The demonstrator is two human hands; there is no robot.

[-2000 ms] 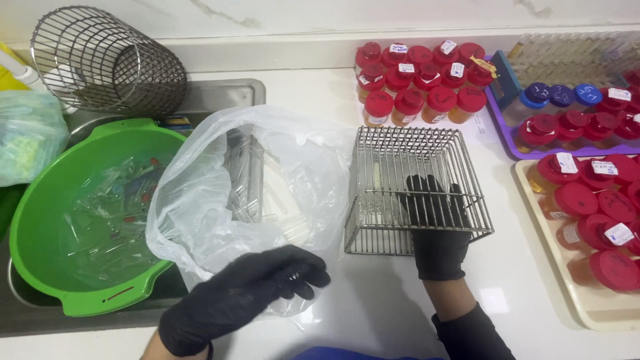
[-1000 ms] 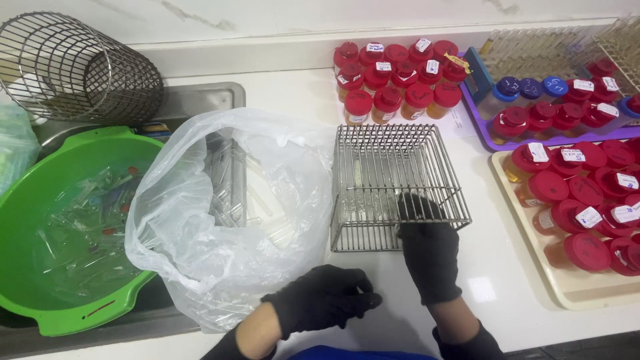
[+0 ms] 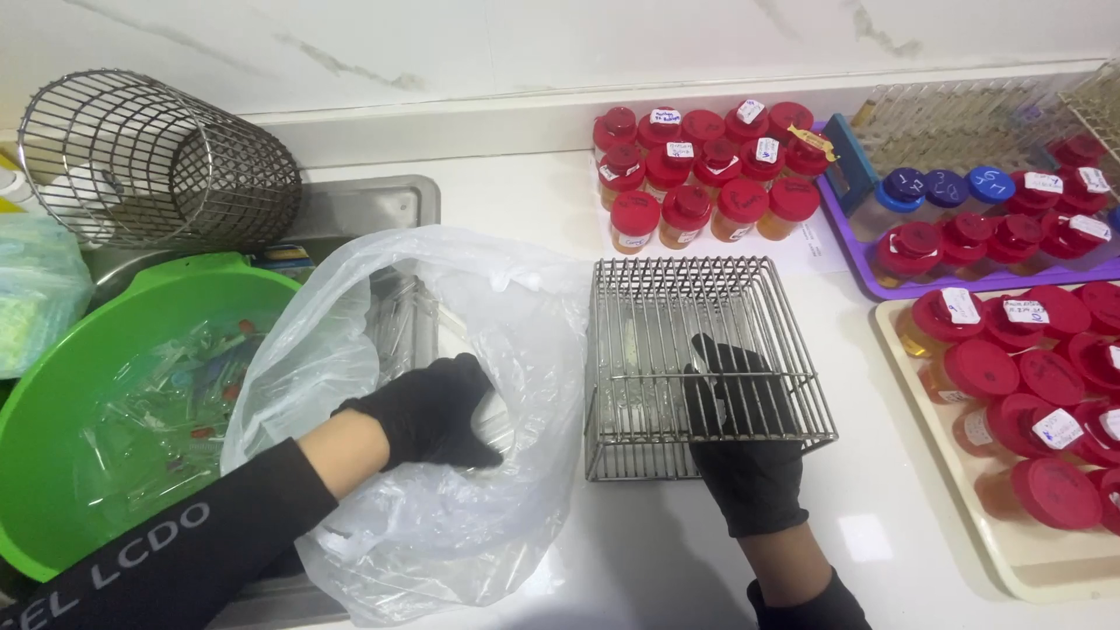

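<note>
My left hand, in a black glove, reaches into the mouth of a clear plastic bag. Its thumb and fingers are spread above clear glass tubes in the bag. My right hand, also gloved in black, is inside a rectangular wire basket. Something clear and shiny shows at its fingers, but the wires hide whether it is gripped. More clear tubes stand in the left part of the basket, seen through the wires.
Left are a green basin of tubes in a metal sink and a round wire basket. Behind stand red-capped specimen cups. Purple and cream trays of cups lie right, with tube racks at the back.
My left hand has moved from in front of the bag to over its opening. My right hand stays at the wire basket.
</note>
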